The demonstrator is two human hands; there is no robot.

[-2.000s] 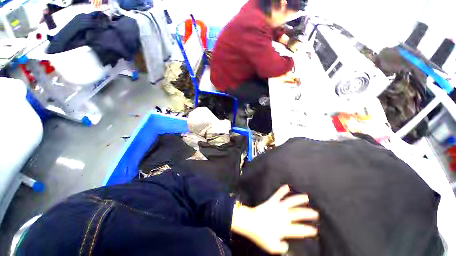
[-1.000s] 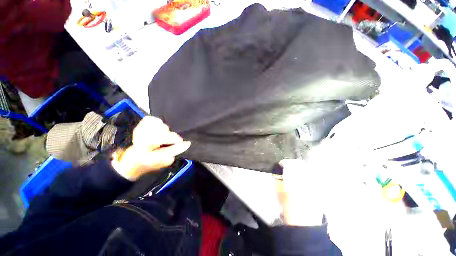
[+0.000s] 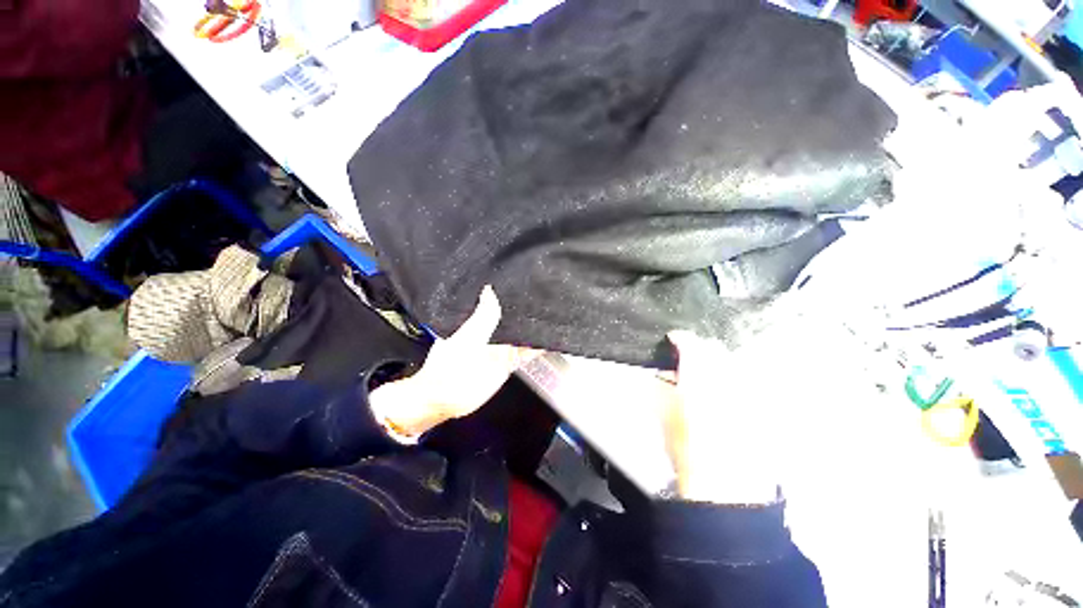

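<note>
The dark garment panel (image 3: 618, 154) lies spread and creased on the white table, its cloth faintly sparkling. A short pale patterned strip (image 3: 734, 278) shows in a fold at its right. My left hand (image 3: 457, 374) is at the panel's near left edge, thumb up on the cloth; its fingers are partly washed out and their grip cannot be told. My right hand (image 3: 703, 416) is at the near right edge, overexposed against the table, its fingers hard to see.
Thread snips (image 3: 937, 558) and green-yellow scissors (image 3: 947, 410) lie right, beside the machine with JACK lettering (image 3: 1031, 416). A red tray (image 3: 434, 26) and orange scissors (image 3: 226, 18) lie far left. A blue bin (image 3: 125, 428) holds cloth pieces (image 3: 178, 311). A person's dark red sleeve (image 3: 65, 107) shows top left.
The view has turned from the neighbouring seat to my table, and my right hand has come into view. Since one second ago, my left hand has moved right along the near edge, its thumb now raised.
</note>
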